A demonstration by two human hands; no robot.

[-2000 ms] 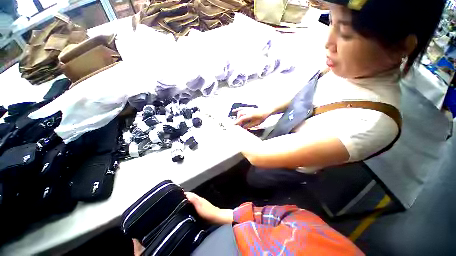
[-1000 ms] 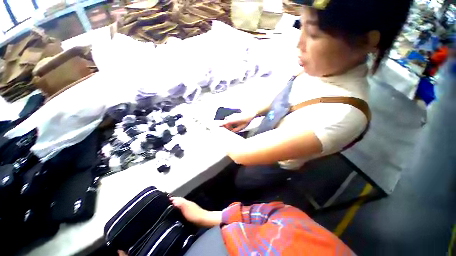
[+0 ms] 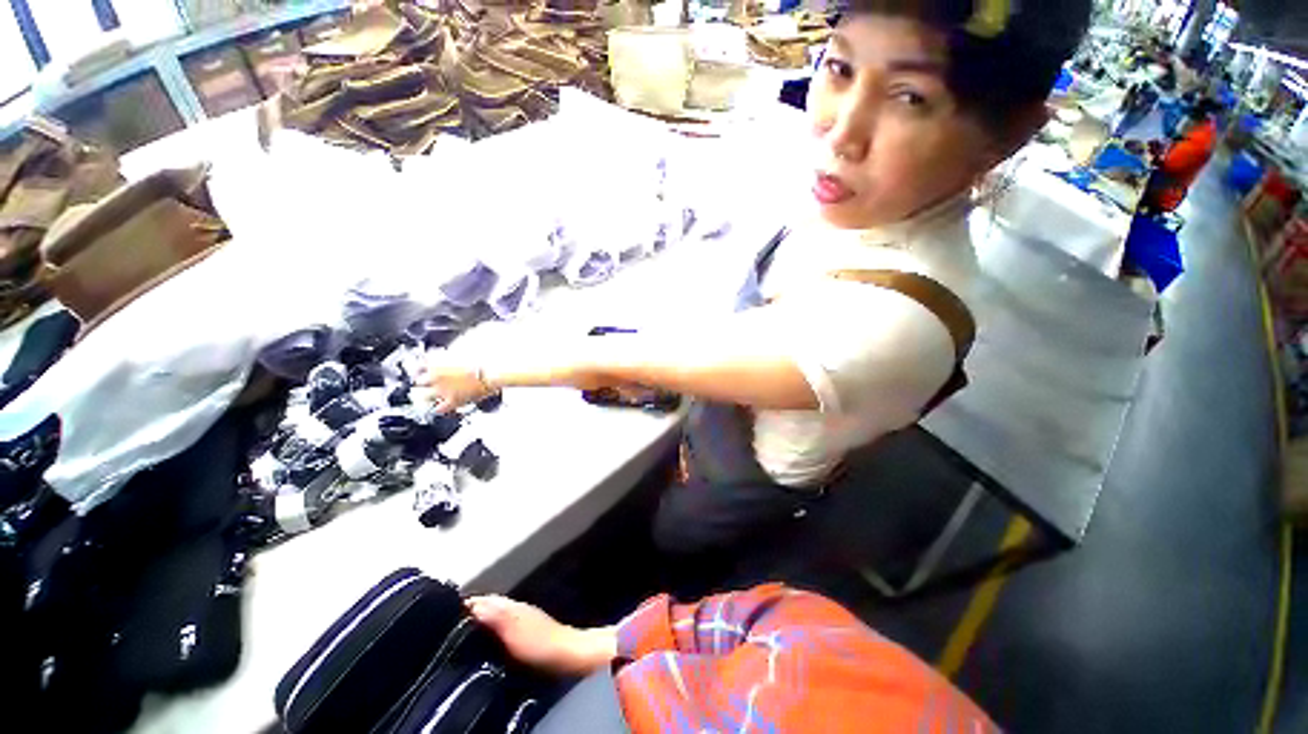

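Several black zippered bags [image 3: 366, 653] are held together as a stack at the bottom, at the near edge of the white table [image 3: 552, 495]. My right hand [image 3: 524, 631], below a red plaid sleeve, is on the right end of the stack, its fingers partly hidden by the bags. My left hand is not visible in this frame. More black bags [image 3: 179, 609] with small white logos lie piled on the table at the left. A heap of black-and-white rolled strap bundles [image 3: 359, 445] lies on the table beyond the stack.
A person [image 3: 875, 330] in an apron stands across to the right, one arm stretched to the bundles. White wrapping sheets [image 3: 158, 366] and brown pieces [image 3: 430, 72] lie further back. A grey metal side table [image 3: 1054, 373] stands behind the person, beside the floor with yellow lines.
My view has swung right. The person has turned their face towards me and moved a hand from the near table area onto the strap bundles. My left fingers have gone out of view.
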